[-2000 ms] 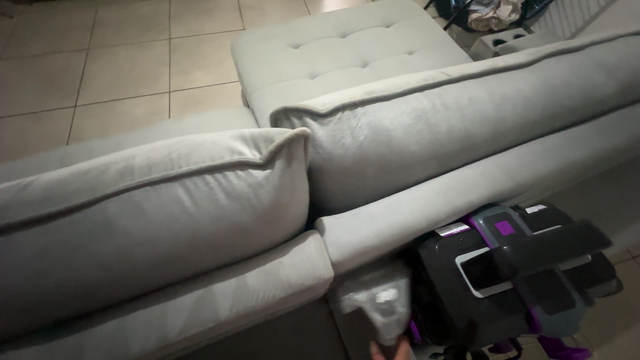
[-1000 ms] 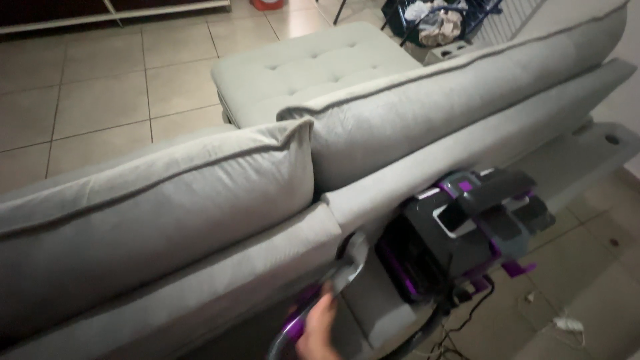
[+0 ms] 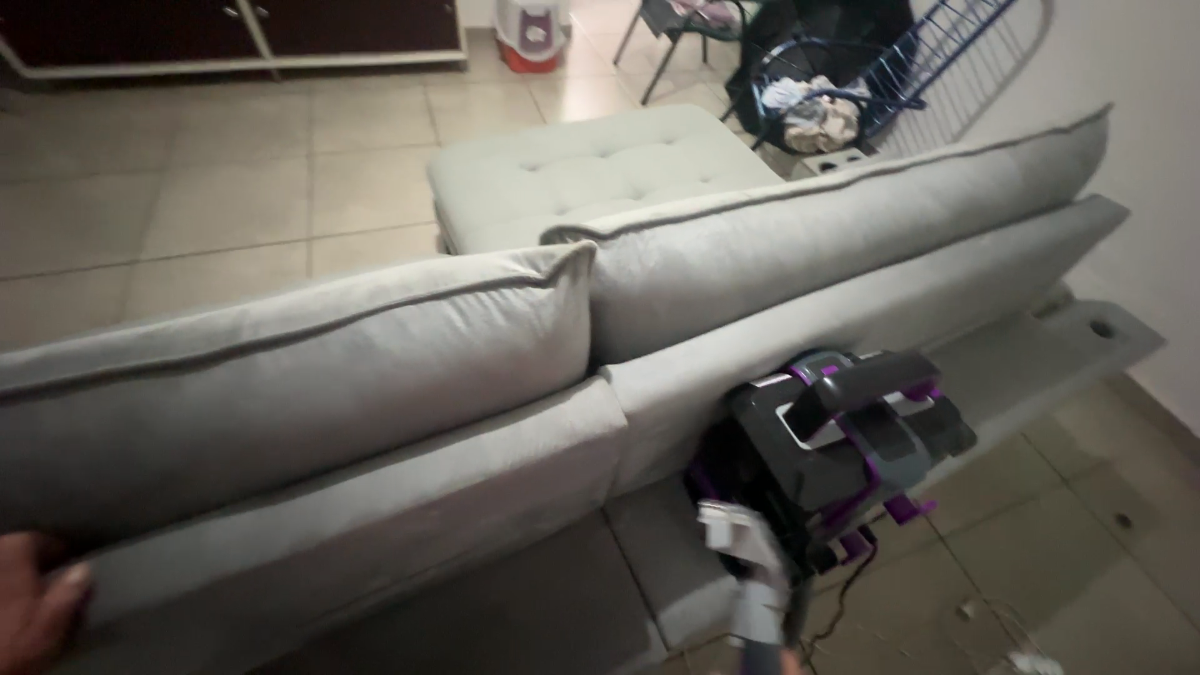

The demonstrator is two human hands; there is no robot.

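My left hand (image 3: 37, 600) touches the top edge of the grey sofa's backrest (image 3: 356, 506) at the far left, partly cut off by the frame. Only a sliver of my right hand (image 3: 792, 662) shows at the bottom, around the handle of a blurred upholstery-cleaner nozzle (image 3: 750, 581) with a pale, clear-looking head. Just beyond the nozzle, a black and purple portable upholstery cleaner (image 3: 844, 441) with a dark top handle stands behind the backrest. Two grey back cushions (image 3: 309, 403) meet near the middle, their piped edges upward.
A tufted grey ottoman section (image 3: 600, 169) lies past the cushions. Behind it are a blue wire rack (image 3: 937, 56), a basket of cloths (image 3: 816, 117) and a chair (image 3: 666, 37). A dark cord (image 3: 844, 600) hangs from the cleaner toward the tiled floor (image 3: 1059, 525). A white wall (image 3: 1144, 187) bounds the right.
My left hand has come into view on the backrest. The hand on the nozzle, seen more fully a second ago, is now mostly out of frame.
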